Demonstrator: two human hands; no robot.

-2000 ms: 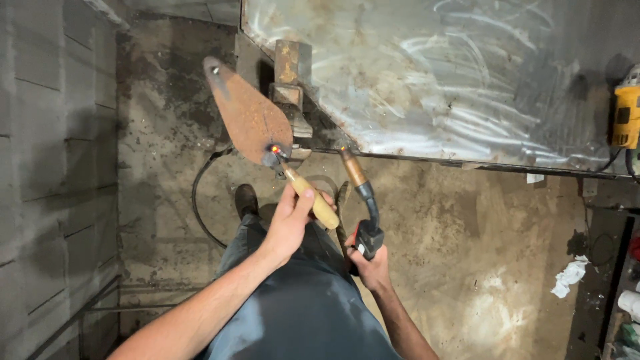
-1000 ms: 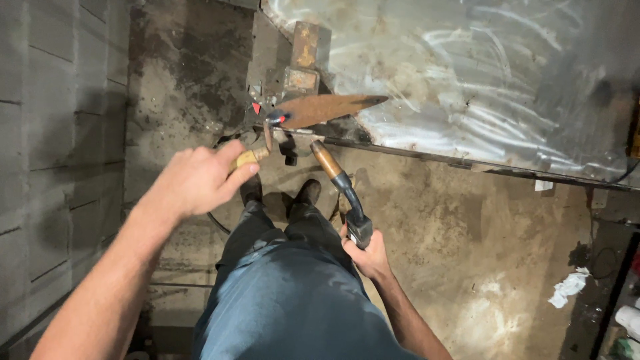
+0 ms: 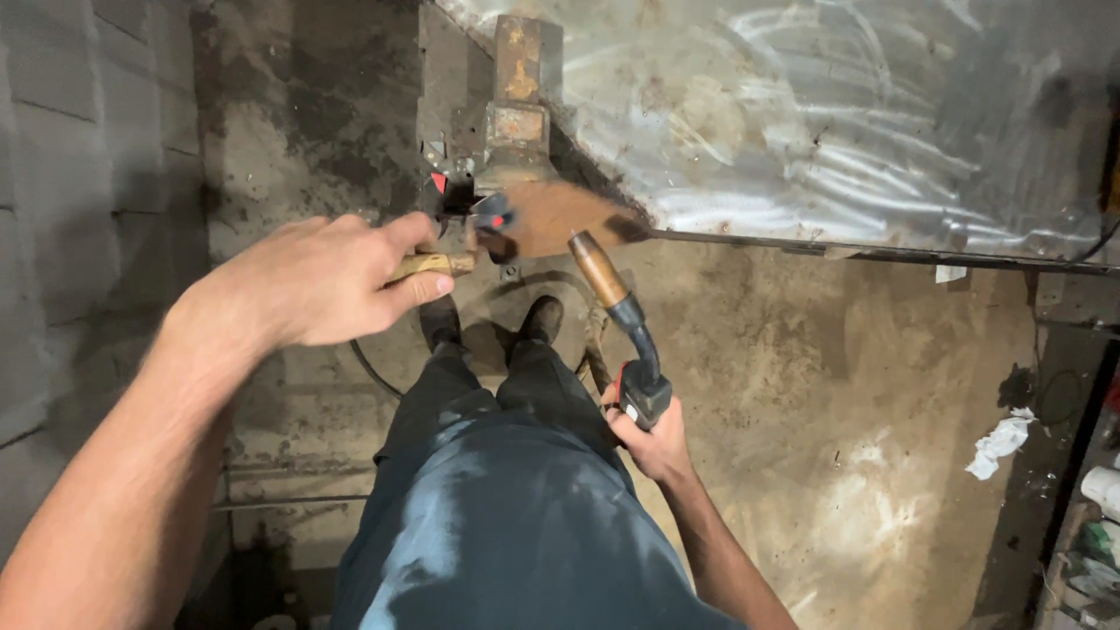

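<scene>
A rusty pointed trowel [image 3: 560, 219], slightly blurred, has its blade pointing right, beside the lower end of a bench vise [image 3: 516, 131]. Its wooden handle [image 3: 429, 265] is in my left hand [image 3: 324, 280]. A small spot [image 3: 497, 221] at the blade's heel, by the handle's shank, glows red. My right hand [image 3: 652, 433] grips the black handle of a MIG welding torch [image 3: 646, 394]. The torch's copper-coloured nozzle [image 3: 600, 271] points up and left, just below the blade, and I cannot tell whether it touches. No arc shows.
A steel table [image 3: 787, 131] with a scuffed top spans the upper right. A block wall [image 3: 61, 219] runs along the left. On the concrete floor a cable [image 3: 374, 372] curves near my boots, and crumpled paper [image 3: 999, 444] lies at right. Containers [image 3: 1104, 490] stand at the right edge.
Two seconds ago the trowel's blade pointed up and left; now it points right. My left hand has moved left and turned over, still on the handle. The torch stays in my right hand.
</scene>
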